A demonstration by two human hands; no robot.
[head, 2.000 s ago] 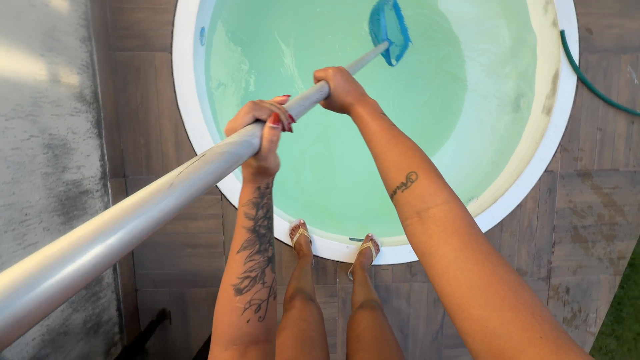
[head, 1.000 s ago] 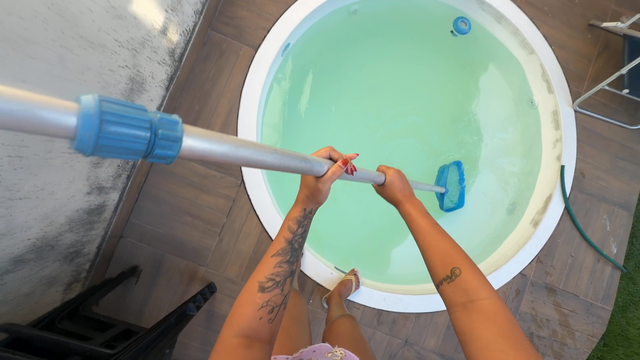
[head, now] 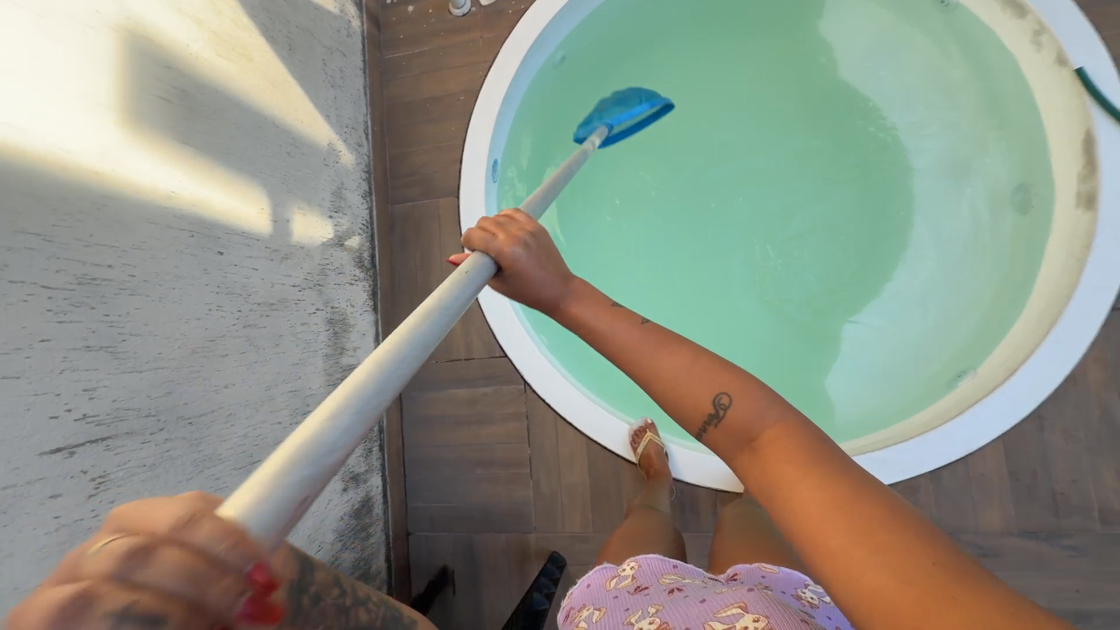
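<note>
A long pale metal pole runs from the lower left up toward the middle of the view. At its far end is a blue pool skimmer net, over or in the green water near the pool's upper left side; its exact depth I cannot tell. My right hand is wrapped around the pole's middle, above the left part of the pool rim. Close to the camera at the lower left, my left hand grips the near part of the pole, slightly blurred.
A round pool with a white rim is set in wood-look floor tiles. A stained pale wall stands at left. My sandalled foot is on the rim. A green hose lies at right, a black object below.
The skimmer net has moved from the pool's lower right to its upper left since one second ago. My left hand has moved back along the pole, away from my right hand.
</note>
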